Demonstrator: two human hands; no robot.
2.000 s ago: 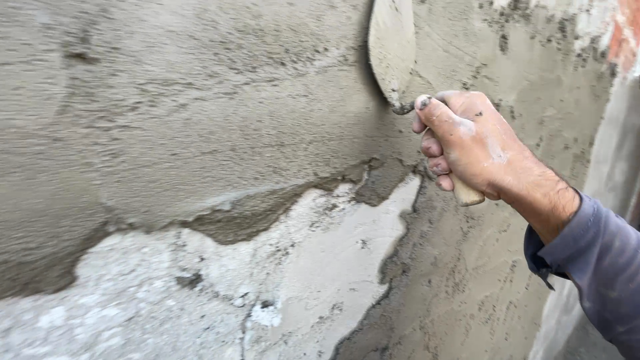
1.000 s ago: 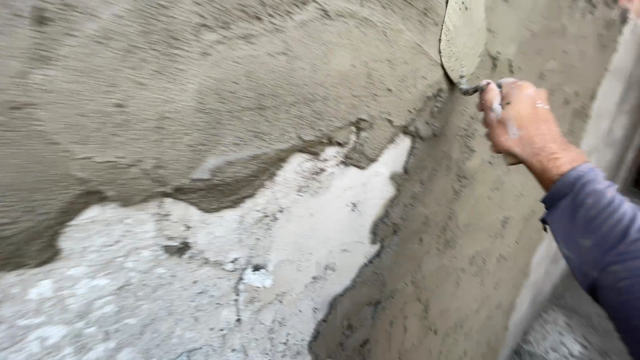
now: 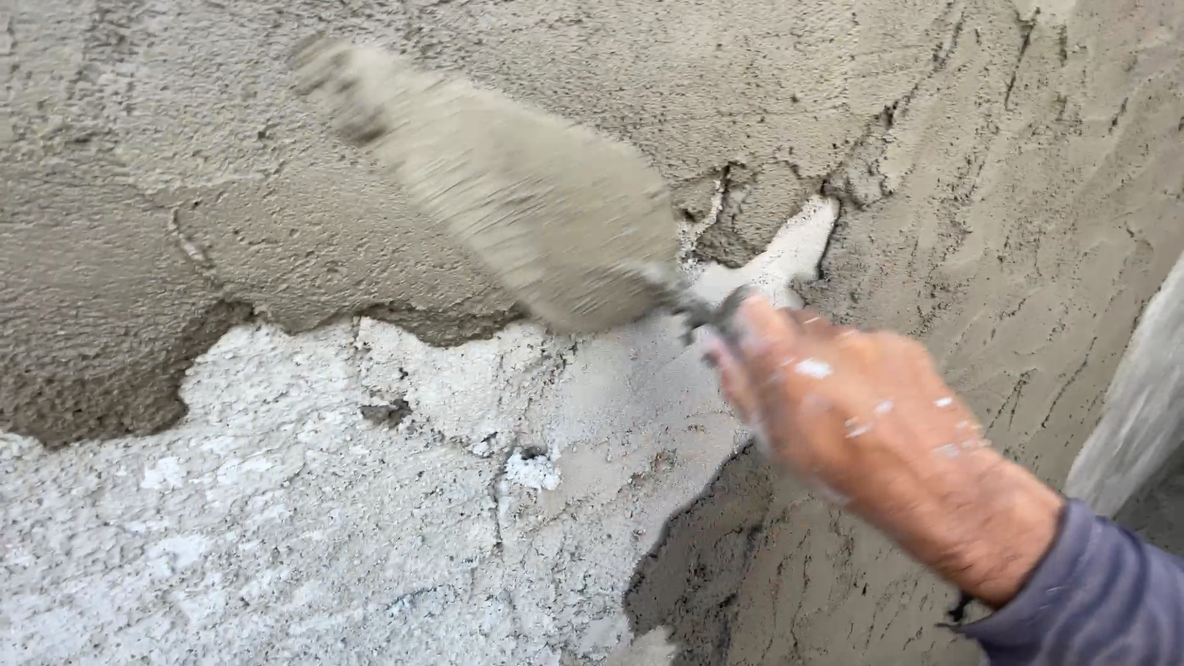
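Observation:
My right hand [image 3: 860, 425], spotted with white, is closed around the handle of a trowel at the right of the view. The trowel's broad rounded blade [image 3: 546, 203] points up and left, blurred, over the wet grey mortar [image 3: 305, 231] on the wall; a lump of mortar shows at its far tip. Below the blade lies a whitish bare patch of wall [image 3: 342, 518] with a ragged mortar edge above it and a narrow tongue running up to the right. The trowel's handle is hidden in the fist. My left hand is out of view.
Mortar also covers the wall face at the right [image 3: 999, 305], which meets the other face at an inner corner. Farther right runs a pale grey edge [image 3: 1133, 398]. A small hole with white crumbs [image 3: 532, 467] marks the bare patch.
My right hand and the trowel have come down and left from the corner. The blade pointed upward before and now slants up and left across the lower mortar edge.

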